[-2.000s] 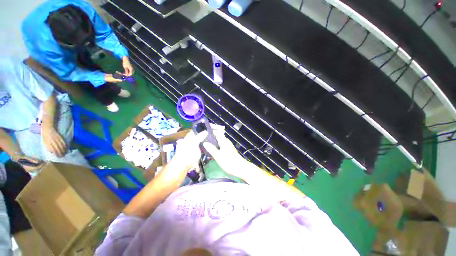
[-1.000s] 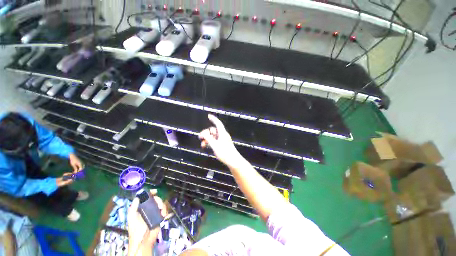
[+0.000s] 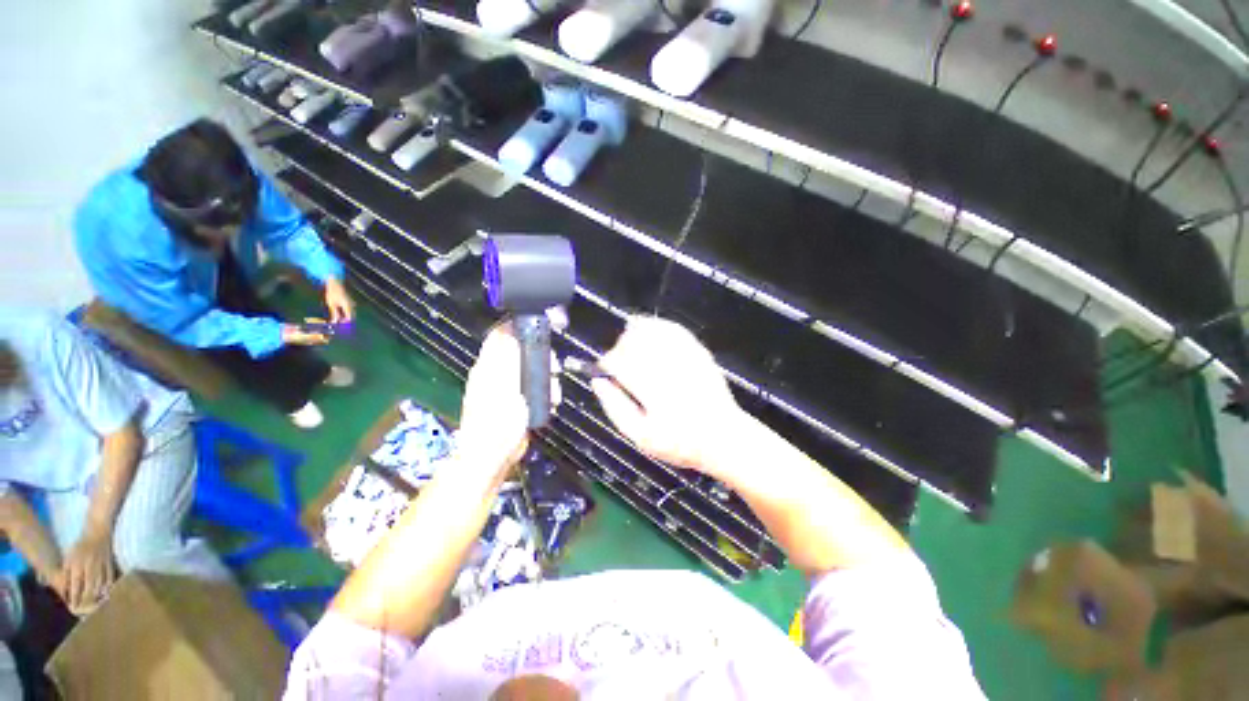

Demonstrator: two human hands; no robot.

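A dark grey handheld fan [image 3: 532,281] with a purple-rimmed head stands upright, turned side-on, in front of the shelves. My left hand [image 3: 493,404] is closed around its handle. My right hand [image 3: 664,390] is just right of the handle, with a small dark plug end between its fingers pointing at the handle. A thin black charging cable [image 3: 682,236] hangs from the shelf edge down to my right hand. Whether the plug touches the fan cannot be told.
A black tiered rack [image 3: 849,274] holds white fans [image 3: 705,48] and light blue fans [image 3: 585,141]. Cartons of loose fans [image 3: 363,514] stand on the green floor. A person in blue [image 3: 178,260] and a seated person [image 3: 82,425] are at left. Brown cartons [image 3: 1096,609] lie at right.
My right hand has come from over the shelves to beside the fan, now with the cable. My left hand has raised the fan and turned it side-on. The view has shifted.
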